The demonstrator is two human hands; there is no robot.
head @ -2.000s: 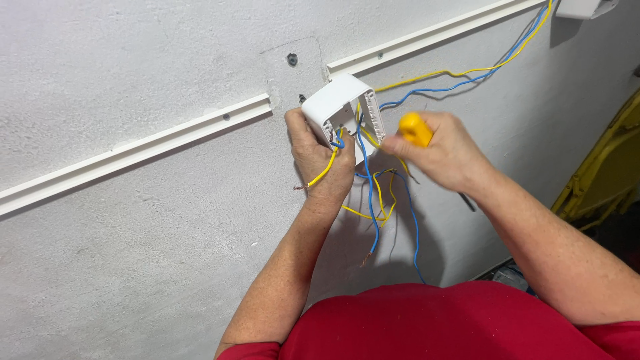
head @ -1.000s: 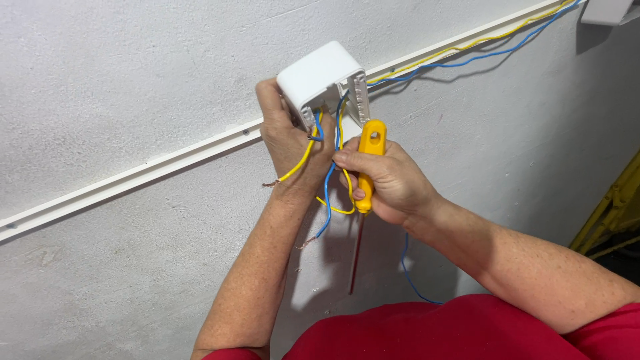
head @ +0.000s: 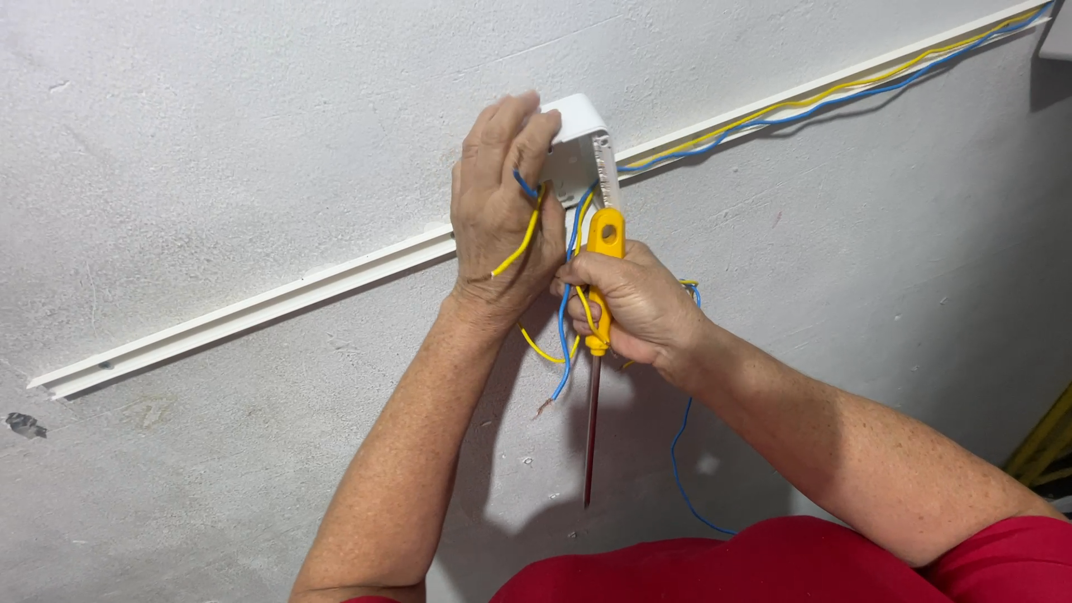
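Note:
A white plastic surface-mount electrical box (head: 578,121) is against the wall, between two runs of trunking. My left hand (head: 505,201) grips its left side, the fingers over the edge. A yellow wire (head: 526,243) and a short blue wire end lie across the back of that hand. My right hand (head: 632,306) holds a screwdriver by its yellow handle (head: 609,228), the shaft (head: 593,435) pointing down. A blue wire (head: 563,327) with bare copper strands and a yellow wire hang from the box beside the right fingers. The box's inner left part is hidden by my left hand.
White trunking (head: 276,297) runs up the grey wall (head: 209,151) from lower left, and a second length (head: 779,107) holding yellow and blue wires goes to the upper right. A loose blue wire (head: 675,452) hangs below. Another white box (head: 1057,38) is at the top right corner.
The box, tilted off the wall two seconds ago with a mark and hole showing behind it, now covers that spot. The screwdriver has turned to point down. Wires at right now lie along the trunking.

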